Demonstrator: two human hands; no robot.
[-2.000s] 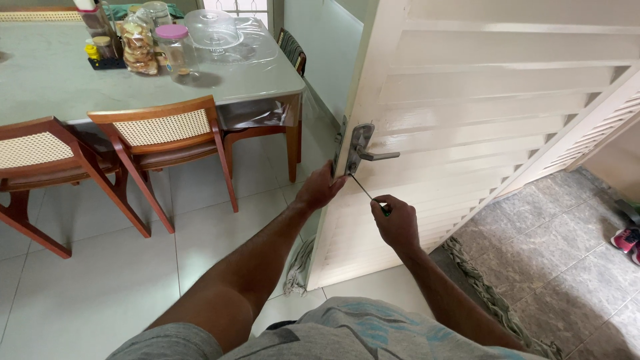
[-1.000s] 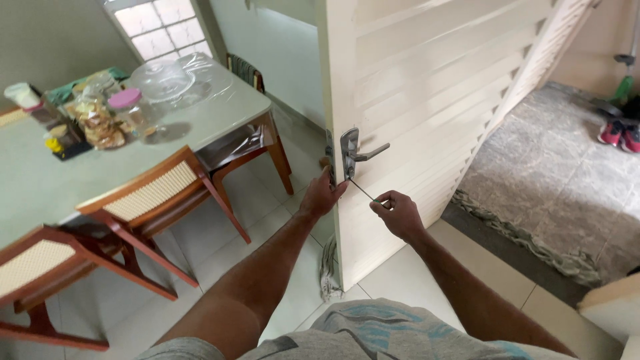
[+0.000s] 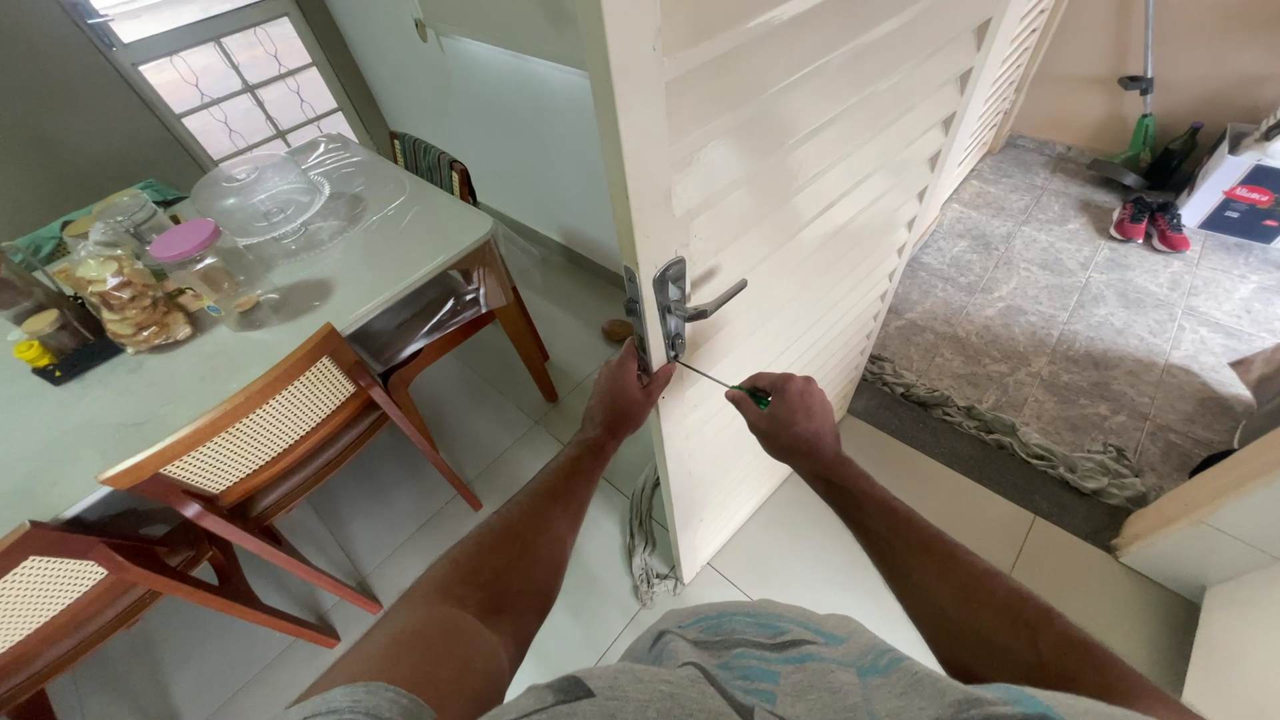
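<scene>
A white louvred door (image 3: 760, 200) stands ajar before me, with a metal lever handle (image 3: 712, 300) on its long plate (image 3: 671, 285). My right hand (image 3: 788, 412) holds a screwdriver (image 3: 750, 394) by its green handle. The thin shaft slants up to the left, and its tip meets the lower end of the plate, below the lock cylinder. My left hand (image 3: 622, 395) grips the door's edge just under the lock faceplate (image 3: 632, 300), thumb near the screwdriver tip. Its other fingers are hidden behind the door.
Left stands a table (image 3: 400, 240) with jars, a food bag and a clear cake dome (image 3: 262, 195). Wooden chairs (image 3: 250, 440) with woven backs stand beside it. A rolled cloth (image 3: 1010, 435) lies along the threshold. Red shoes (image 3: 1150, 222) and a box (image 3: 1235, 190) sit beyond, at the right.
The view has swung, bringing more of the tiled floor at the right into sight. Both hands keep their places at the door, with the screwdriver tip still at the plate's lower end.
</scene>
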